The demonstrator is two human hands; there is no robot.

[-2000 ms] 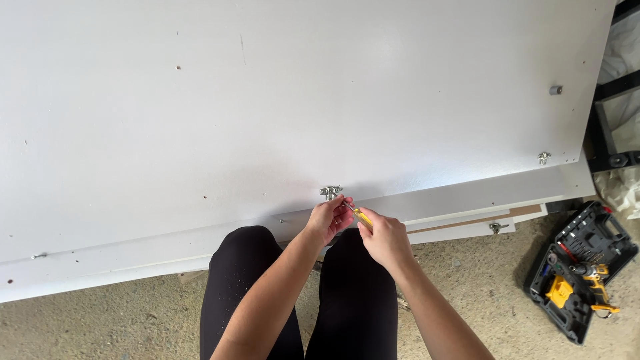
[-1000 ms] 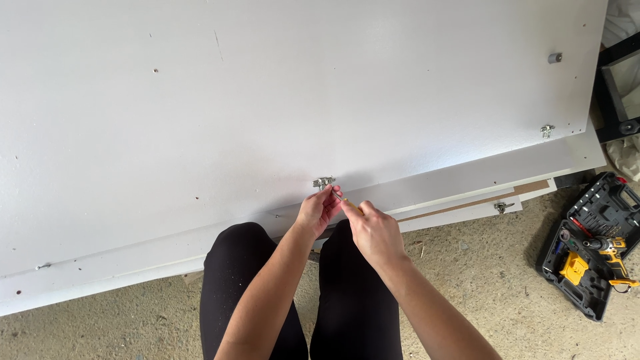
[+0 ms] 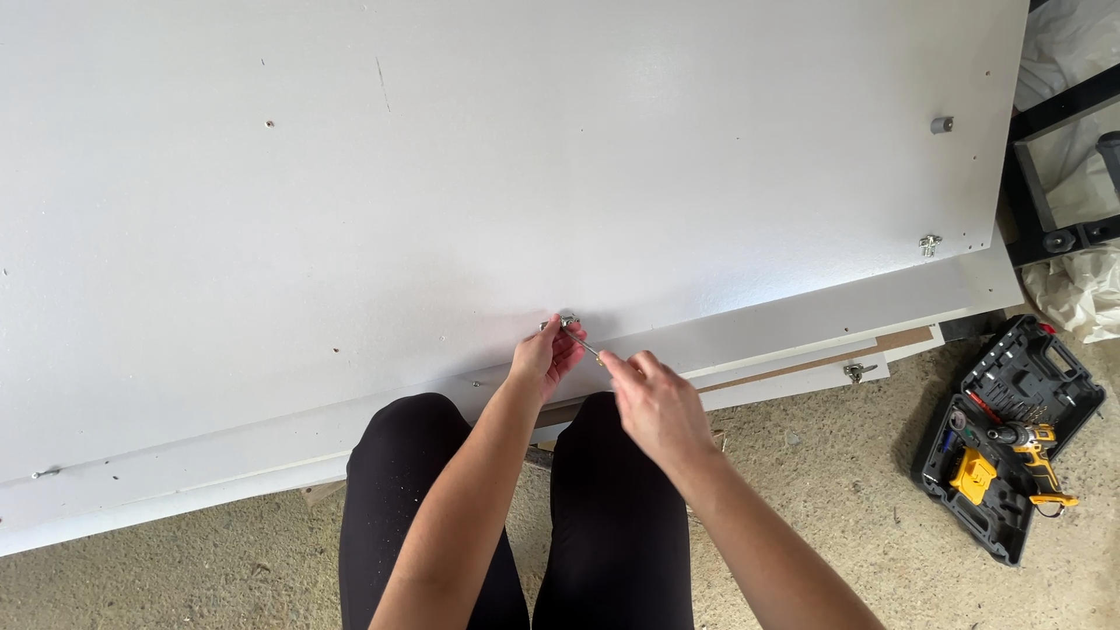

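A metal hinge mounting plate [image 3: 569,320] sits near the front edge of a large white panel [image 3: 525,192]. The fingers of my left hand [image 3: 553,350] pinch around the plate and the tip of a screwdriver [image 3: 581,341]. My right hand [image 3: 658,398] grips the screwdriver's handle, which is mostly hidden in the fist; its shaft slants up and left to the plate. A similar metal plate [image 3: 929,245] is fixed near the panel's right corner, below a small grey cylindrical fitting [image 3: 941,124].
An open black tool case [image 3: 1006,437] with a yellow cordless drill [image 3: 1034,451] and bits lies on the rough concrete floor [image 3: 805,499] at right. More white boards with a metal fitting [image 3: 859,373] lie under the panel. A black metal frame [image 3: 1059,241] and pale sheeting stand behind the case.
The yellow screwdriver handle, visible two seconds ago between my hands, is now mostly covered by my right hand. My left hand stays beside the metal plate.
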